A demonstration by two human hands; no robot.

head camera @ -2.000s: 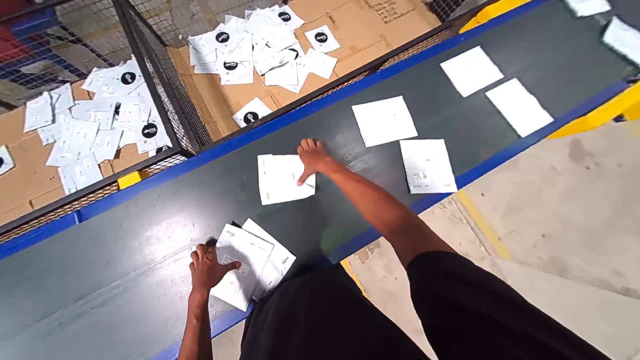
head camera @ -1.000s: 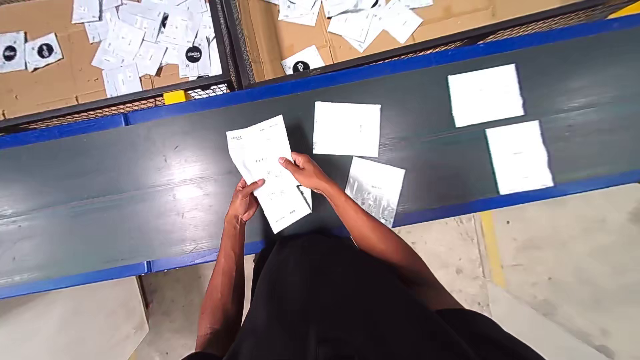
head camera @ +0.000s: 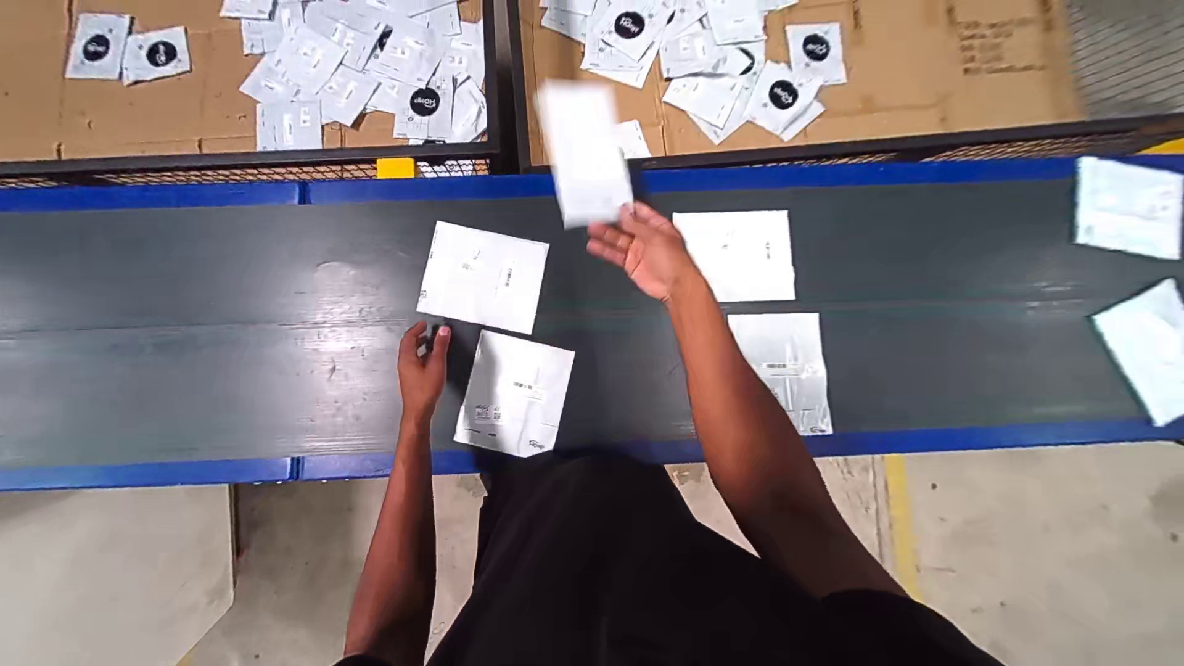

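Observation:
My right hand (head camera: 643, 248) is at the lower end of a blurred white mailer packet (head camera: 586, 153), which stands over the belt's far edge; whether the fingers still grip it is unclear. My left hand (head camera: 424, 365) has its fingers apart and holds nothing, just left of two packets. One packet (head camera: 484, 277) lies by its fingertips, and another (head camera: 516, 393) lies nearer my body. Right of my right hand a packet (head camera: 740, 256) lies on the belt, with one more (head camera: 784, 370) below it, partly hidden by my forearm.
The dark conveyor belt (head camera: 185, 324) has blue edges. Two more packets (head camera: 1128, 207) (head camera: 1152, 347) lie at its far right. Beyond it stand two mesh-sided containers lined with cardboard (head camera: 213, 111) (head camera: 925, 92), with many loose white packets inside. A black frame bar (head camera: 504, 83) separates them.
One second ago both hands were on a packet above the belt. My left hand is now off the packets, and my right hand has moved toward the containers. The view has shifted.

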